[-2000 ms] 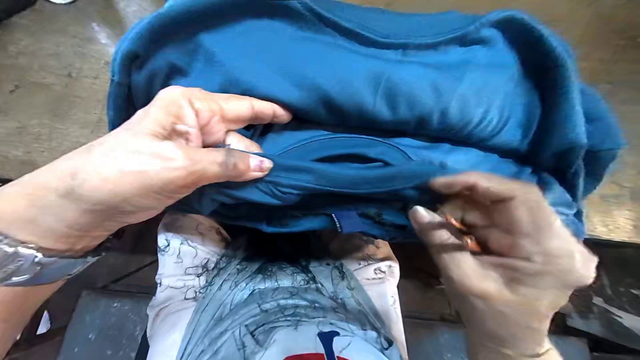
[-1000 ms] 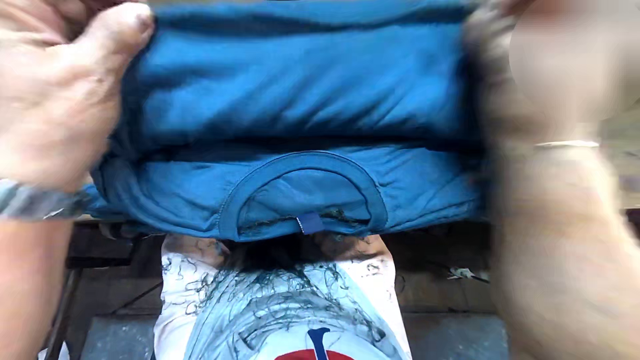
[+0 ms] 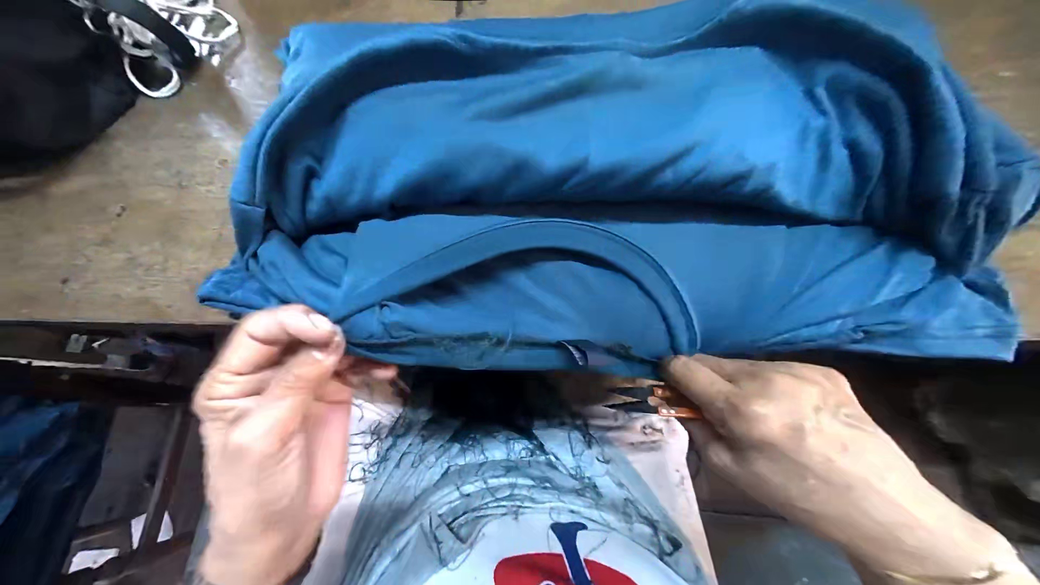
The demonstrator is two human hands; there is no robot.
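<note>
A blue knit garment [image 3: 569, 138] lies bunched on the wooden table, its ribbed round neckline [image 3: 561, 236] facing me at the near edge. My left hand [image 3: 272, 422] pinches the fabric at the left end of the neckline between thumb and fingers. The right end of the neckline is gripped by my right hand [image 3: 772, 422], which also holds small orange-handled thread snips [image 3: 662, 402], blades pointing left. A small dark label [image 3: 573, 353] and loose dark threads [image 3: 475, 345] show along the inner neck seam between both hands.
The wooden table [image 3: 122, 252] extends beneath and beyond the garment. At the upper left lies a black fabric item [image 3: 57, 89] with white cords [image 3: 154, 49]. Dark blue cloth [image 3: 49, 463] is low on the left. Thread-covered cloth [image 3: 520, 487] lies over my lap.
Both hands were raised along the garment's far sides one second ago; now they are down at the ends of the neckline. The neckline lies more stretched sideways than before.
</note>
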